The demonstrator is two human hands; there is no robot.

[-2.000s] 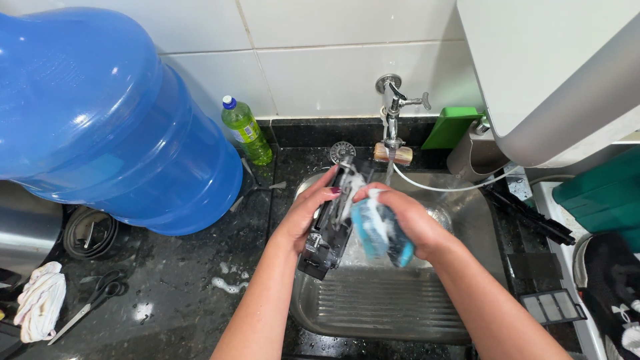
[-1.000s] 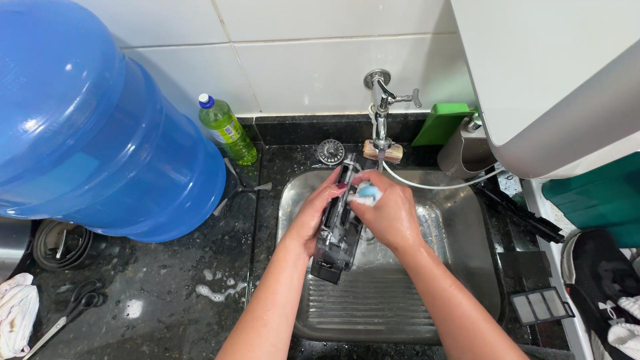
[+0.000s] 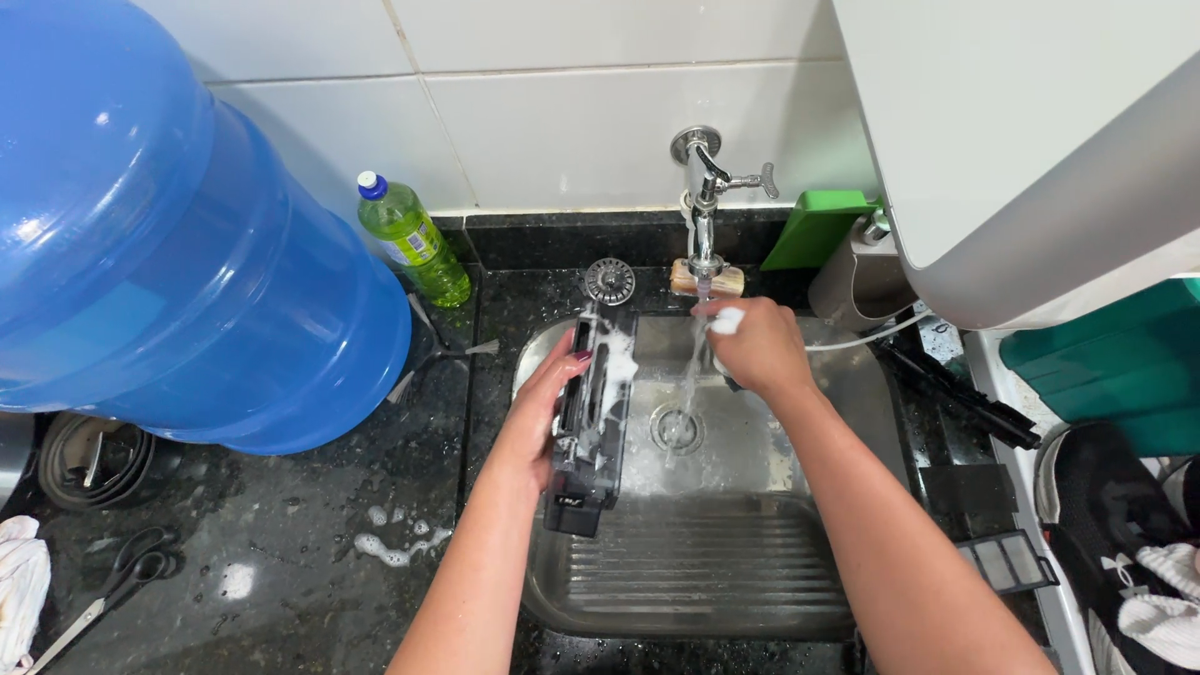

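My left hand (image 3: pixel 544 408) holds a long black plastic housing (image 3: pixel 595 431) over the left side of the steel sink (image 3: pixel 694 562); white suds cover its upper part. Water runs from the chrome tap (image 3: pixel 705 225) past the fingertips of my right hand (image 3: pixel 757 347), over the drain (image 3: pixel 677 429). Foam shows at its curled fingers, and a small dark part of something shows below them; what it holds is mostly hidden. A metal sink strainer (image 3: pixel 609 281) lies behind the housing, and a bar of soap (image 3: pixel 708 278) lies under the tap.
A large blue water jug (image 3: pixel 281 281), a green detergent bottle (image 3: pixel 417 244), a small brush (image 3: pixel 436 347) and scissors (image 3: pixel 122 581) stand or lie left. At right are a green board (image 3: pixel 816 230), a grey holder (image 3: pixel 858 281), a black part (image 3: pixel 956 389), a filter frame (image 3: pixel 1008 562) and a shoe (image 3: pixel 1111 516).
My right hand has moved off the black housing to the running water. The blue sponge it held against the housing earlier no longer shows clearly.
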